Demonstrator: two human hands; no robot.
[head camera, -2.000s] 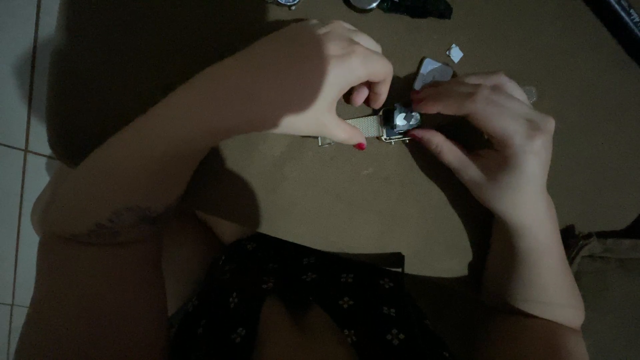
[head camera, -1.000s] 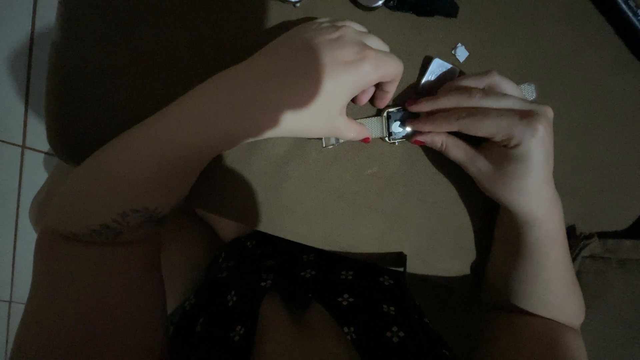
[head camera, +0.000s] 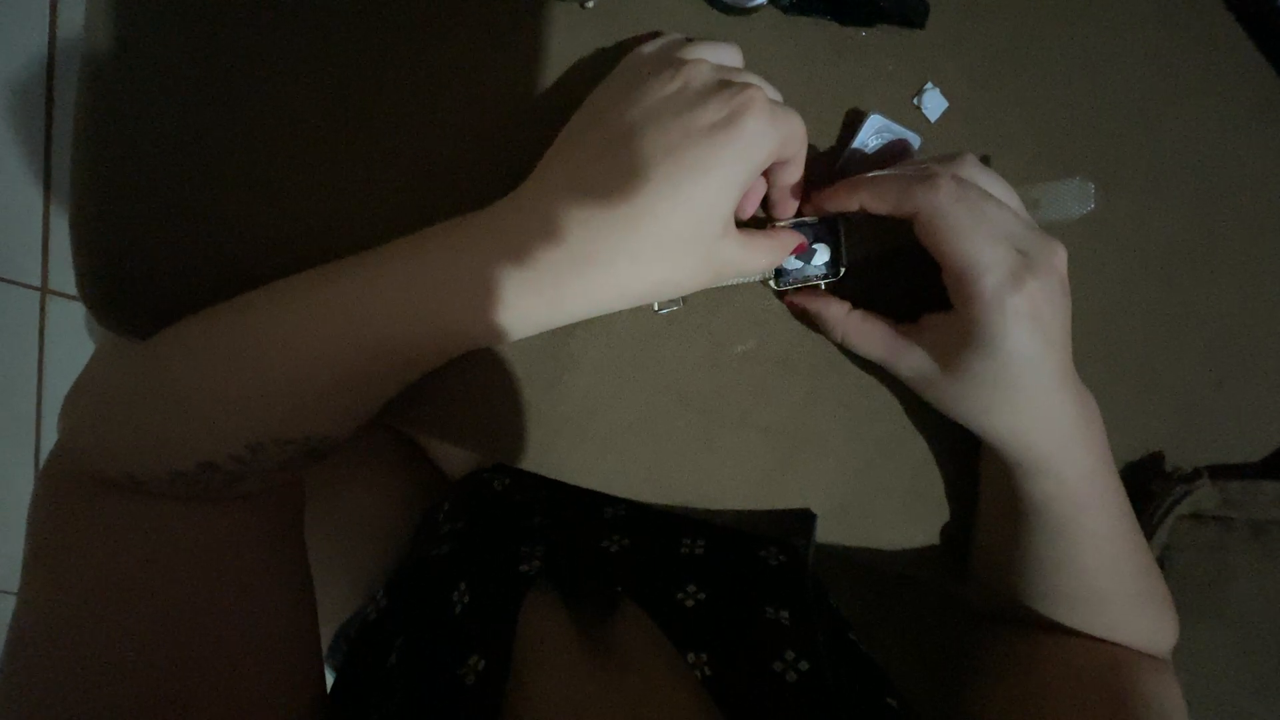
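Observation:
A rectangular wristwatch case (head camera: 822, 262) with a pale metal rim lies between my two hands; its dark inside bears white round shapes. My left hand (head camera: 680, 160) comes from the left, with the thumb pressed on the case's upper left part. A woven mesh strap (head camera: 748, 280) shows below that thumb, with a small metal buckle (head camera: 668, 304) to its left. My right hand (head camera: 985, 270) holds the case from the right, its index finger at the upper edge and its thumb below. Part of the strap is hidden under my left hand.
A pale plastic blister piece (head camera: 880, 140) lies above my right hand, and a small white scrap (head camera: 931, 102) beyond it. A mesh strap end (head camera: 1062, 199) shows right of the hand. Dark objects (head camera: 850, 8) lie at the top edge of the brown padded surface (head camera: 650, 410).
My left thumb has moved right, from the strap onto the watch case. My right fingers, earlier over the case's right side, are now spread to its upper and lower edges.

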